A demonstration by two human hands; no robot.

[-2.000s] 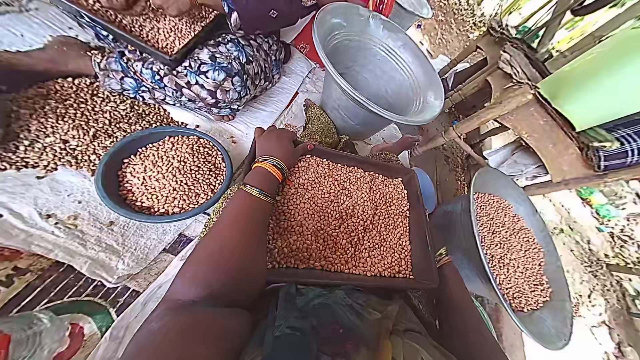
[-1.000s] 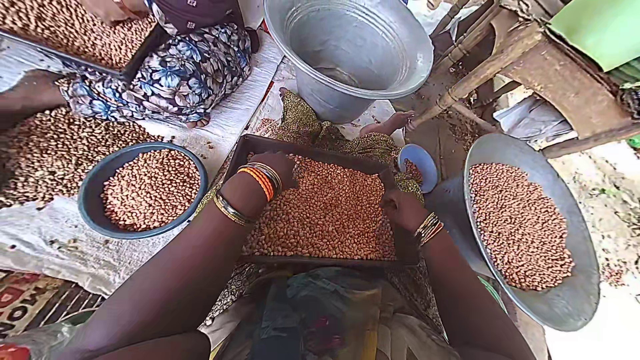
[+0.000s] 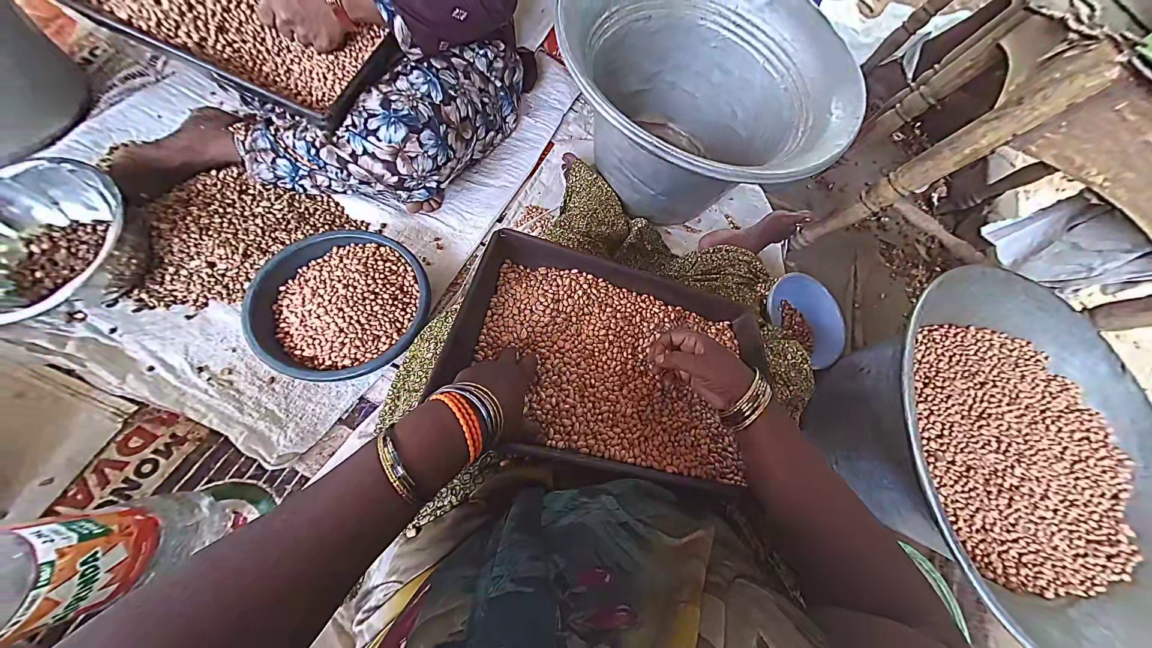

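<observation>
A dark rectangular tray (image 3: 751, 337) rests on my lap, filled with reddish-brown nuts or seeds (image 3: 594, 378). My left hand (image 3: 508, 387) is at the tray's left side, over the seeds, its fingers bent downward; whether it holds any cannot be seen. Over the right part of the seeds is my right hand (image 3: 697, 364), thumb and fingertips drawn together; a seed between them cannot be made out. Left of the tray stands a blue-grey bowl (image 3: 256, 337) of similar seeds. To the right is a wide metal basin (image 3: 927, 297) with more of them.
A large metal tub (image 3: 630, 135) stands beyond the tray, a small blue bowl (image 3: 823, 315) right of it. A person (image 3: 387, 117) sits at upper left with another tray (image 3: 337, 112), near a seed heap (image 3: 225, 234) and a steel bowl (image 3: 112, 216). A plastic bottle (image 3: 162, 540) lies lower left.
My right hand has moved from the tray's right edge inward over the seeds. My left hand has gone from the tray's far left part to nearer my body.
</observation>
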